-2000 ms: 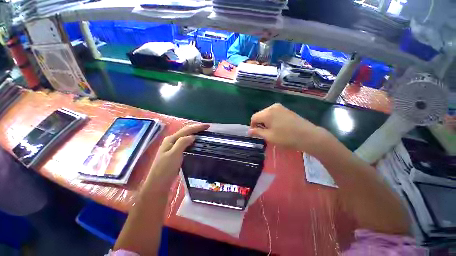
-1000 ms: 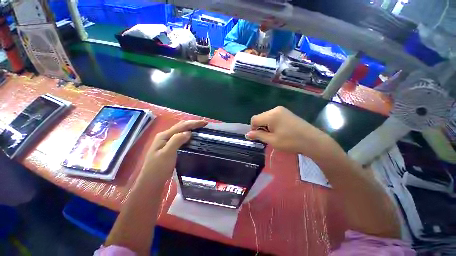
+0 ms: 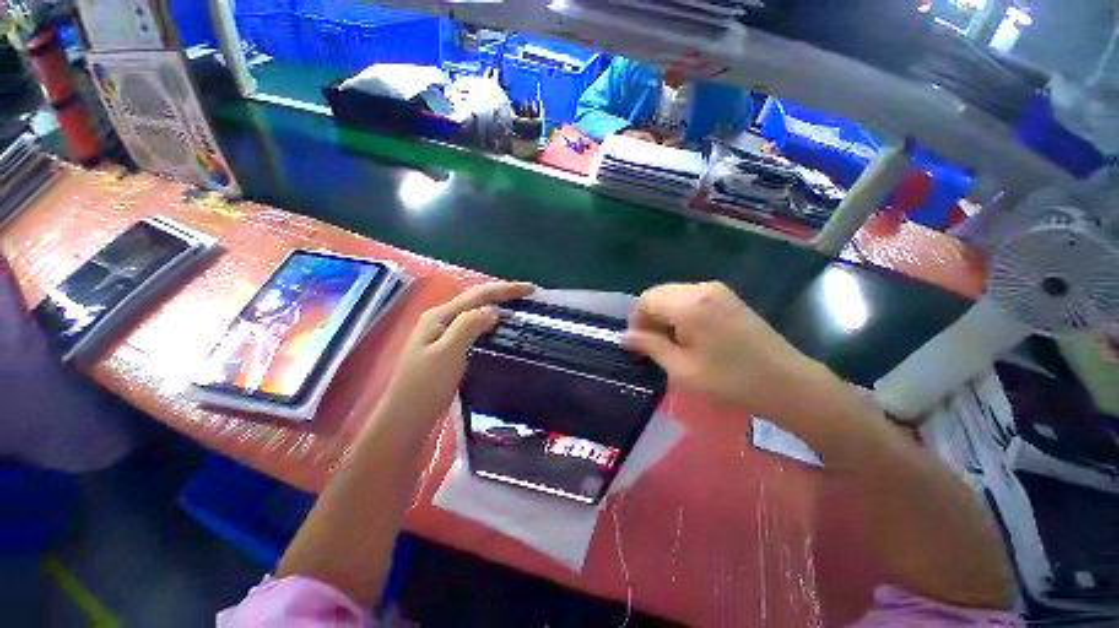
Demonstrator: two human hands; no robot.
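Observation:
A stack of several dark tablets stands on edge on a white foam sheet in front of me. The tablet facing me shows a black screen with a small video picture. My left hand holds the stack's upper left side, fingers over the top edge. My right hand is at the top right corner with thumb and fingertips pinched close together; whether they grip a tablet edge or something small is hidden.
A tablet with an orange-purple screen lies on white sheets to the left, a dark tablet farther left. A printed form and a desk fan are right. A person's blue sleeve shows beyond the green strip.
The view has shifted slightly. My left hand stays on the stack. My right hand's fingers have curled over a little more at the top right corner.

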